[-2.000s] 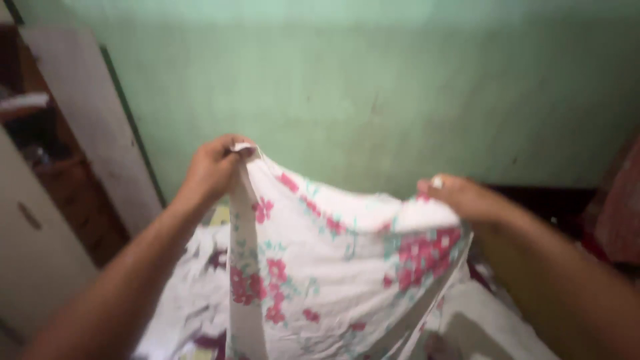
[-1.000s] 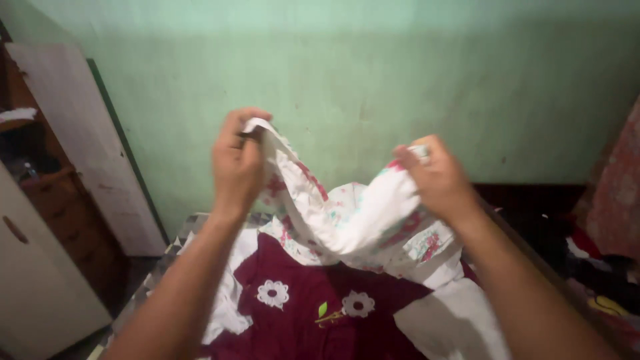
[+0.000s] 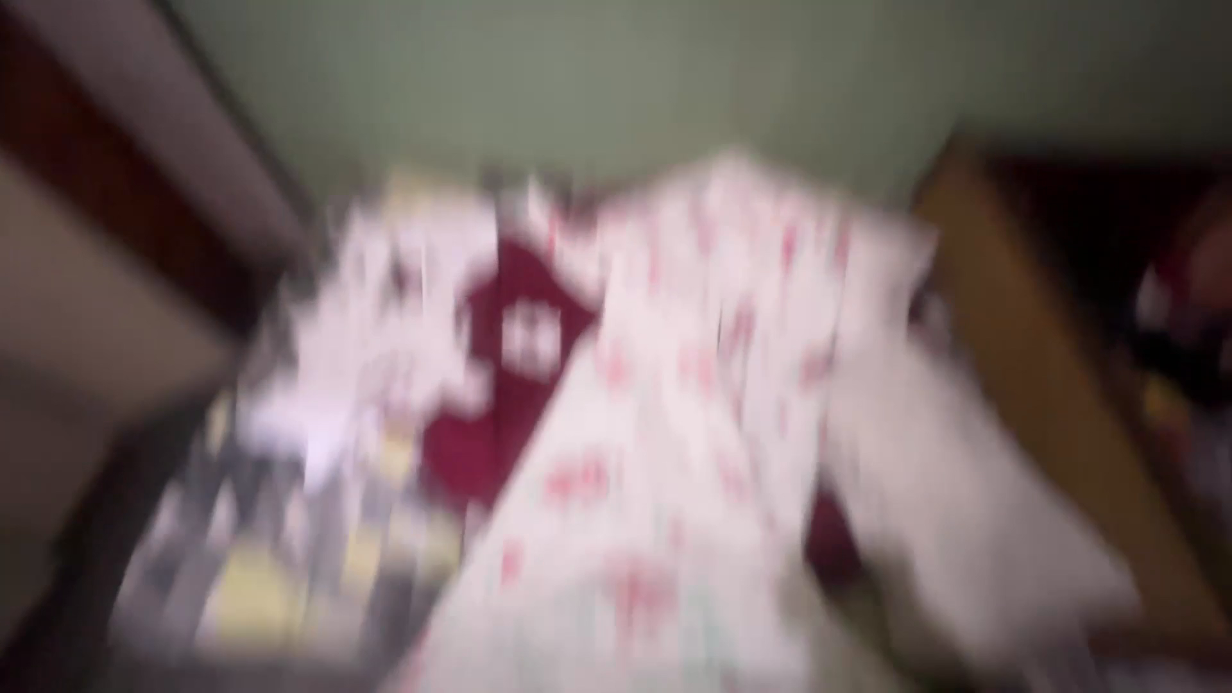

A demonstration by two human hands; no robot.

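Observation:
Strong blur covers the head view. A white cloth with pink-red floral print (image 3: 654,462) spreads down the middle and runs off the bottom edge. Under and beside it lies a maroon cloth (image 3: 520,385) bearing a white flower shape. A plain white cloth (image 3: 924,452) is at its right, and a white cloth with dark marks (image 3: 385,289) at its left. Neither my left hand nor my right hand can be made out, so what they hold is hidden.
A patterned grey and yellow cover (image 3: 279,568) shows at lower left. Behind is a green wall (image 3: 597,87). Brown furniture edging (image 3: 1039,366) stands at right, with blurred dark and coloured items (image 3: 1184,356) beyond. A pale panel (image 3: 87,269) is at left.
Both hands, which gripped the floral cloth up in front of the wall, have gone out of sight. The floral cloth now hangs or lies lower, over the maroon one. The view has tilted down.

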